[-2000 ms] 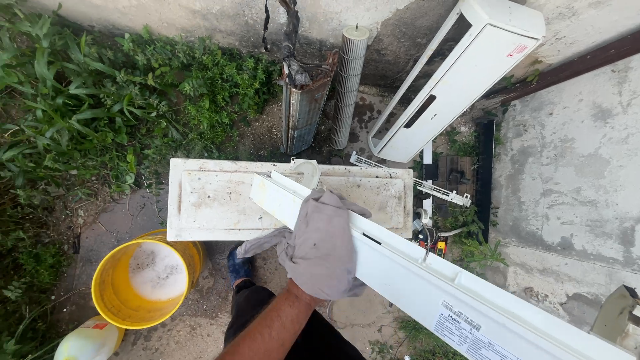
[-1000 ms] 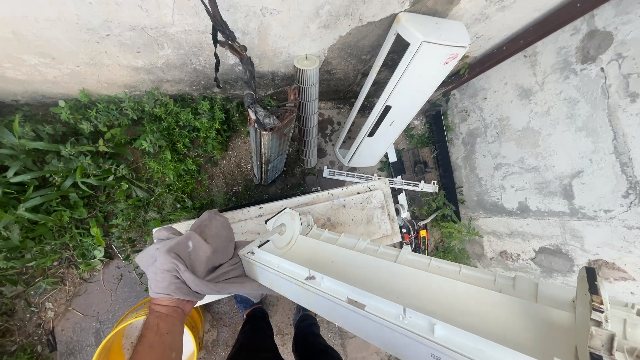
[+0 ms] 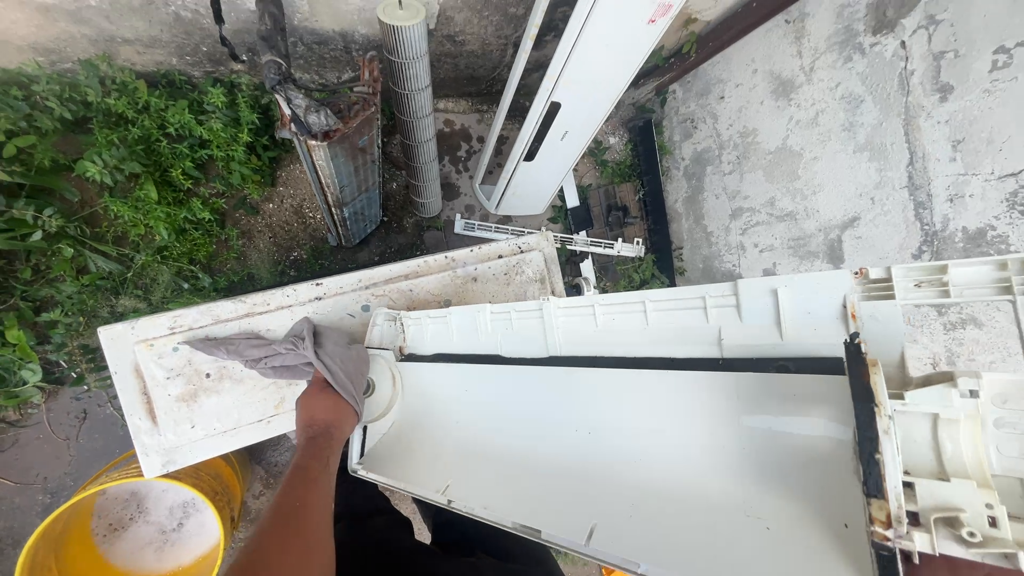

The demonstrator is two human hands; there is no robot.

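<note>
My left hand (image 3: 326,412) is closed on a grey cloth (image 3: 320,352), pressed against the left end of a white plastic air conditioner base housing (image 3: 624,440). The cloth covers most of the fingers. The housing's long hollow trough faces up, with a dark slot along it and a dark, worn foam strip near its right end. Beneath and behind its left end lies a stained white panel (image 3: 232,384). My right hand is not in view.
A yellow bucket (image 3: 212,500) of foamy water stands at the lower left. By the wall are a finned heat exchanger coil (image 3: 348,180), a cylindrical blower fan (image 3: 412,112) and a white front casing (image 3: 560,120). A slotted plastic strip (image 3: 512,232) lies before them. Green weeds (image 3: 120,176) grow at left.
The housing has turned from its labelled outer side to its hollow inner side. My left hand with the cloth went from that outer side to the left end. The view has shifted.
</note>
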